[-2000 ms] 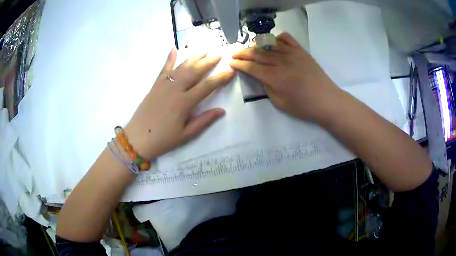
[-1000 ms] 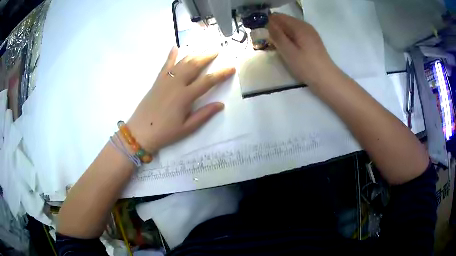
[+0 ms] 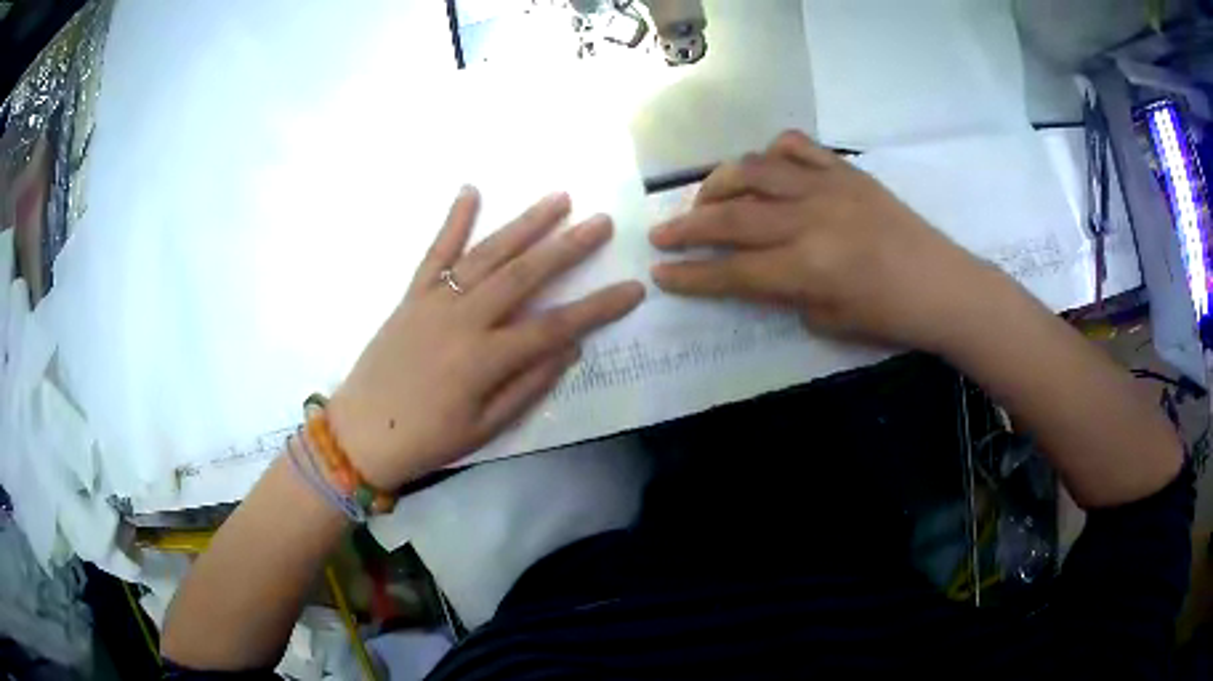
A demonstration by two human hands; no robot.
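White cloth (image 3: pixel 306 200) lies on the white table; its edges are hard to tell from the glossy top in the glare. My left hand (image 3: pixel 486 326) lies flat with fingers spread, left of centre, in front of the machine. My right hand (image 3: pixel 811 246) is just right of it, fingers bent and pointing left, near the front of the machine bed (image 3: pixel 732 113). Whether its fingers hold cloth I cannot tell. The presser foot and needle area (image 3: pixel 612 24) is at the top under the lamp, partly cut off and overexposed, with no hand at it.
A printed ruler (image 3: pixel 625 366) runs along the table's front edge. A long thin metal tool (image 3: pixel 1096 173) lies at the right end, beside a lit phone (image 3: pixel 1179 213). Crumpled white cloth (image 3: pixel 60 439) hangs at the left. Plastic-wrapped goods (image 3: pixel 47 120) stand at the upper left.
My right hand has come away from the machine head towards the table's front edge. My left hand has also moved back from the needle area. The view has shifted, so the machine sits higher.
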